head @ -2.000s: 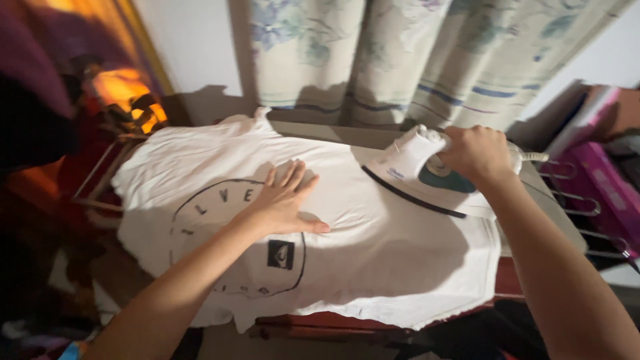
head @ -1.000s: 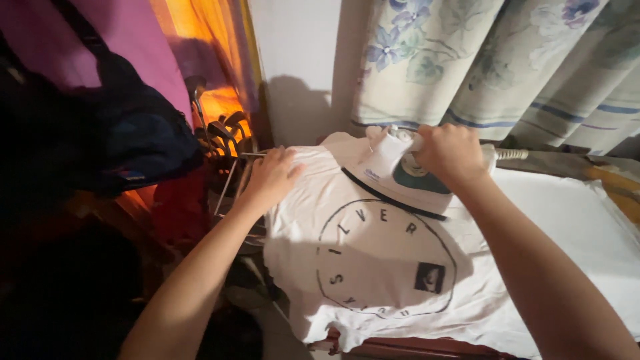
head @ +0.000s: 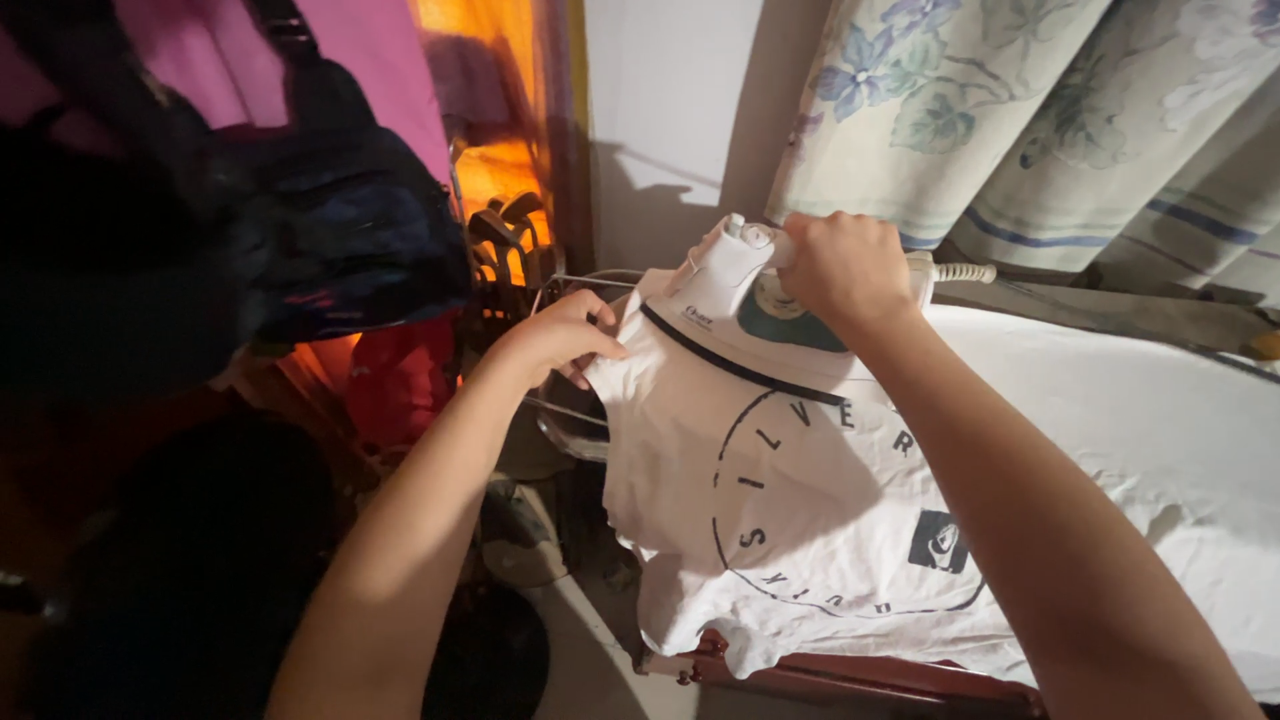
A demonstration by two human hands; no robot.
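A white T-shirt (head: pixel 680 470) with a printed black circle, lettering and a small dark square lies over an ironing board (head: pixel 1150 420), wrinkled along its lower edge. Closed around the handle of a white and green Oster steam iron (head: pixel 700 290), my right hand (head: pixel 850 270) keeps it tilted on the shirt's upper part, above the print. At the shirt's left edge, my left hand (head: pixel 570 340) pinches the fabric between thumb and fingers; some fingertips are hidden behind the cloth. The iron's soleplate underside is out of sight.
A floral curtain (head: pixel 960 130) hangs behind the board, close to the iron's cord (head: pixel 965 272). A metal wire rack (head: pixel 590 445) juts from the board's left end. Farther left are a dark backpack (head: pixel 350 200) and several golf clubs (head: pixel 505 225). A dark red bar (head: pixel 880 672) runs below the shirt.
My left hand has gone from lying flat on the shirt's print to gripping its edge. The iron has moved onto the fabric above the print. The view has swung left.
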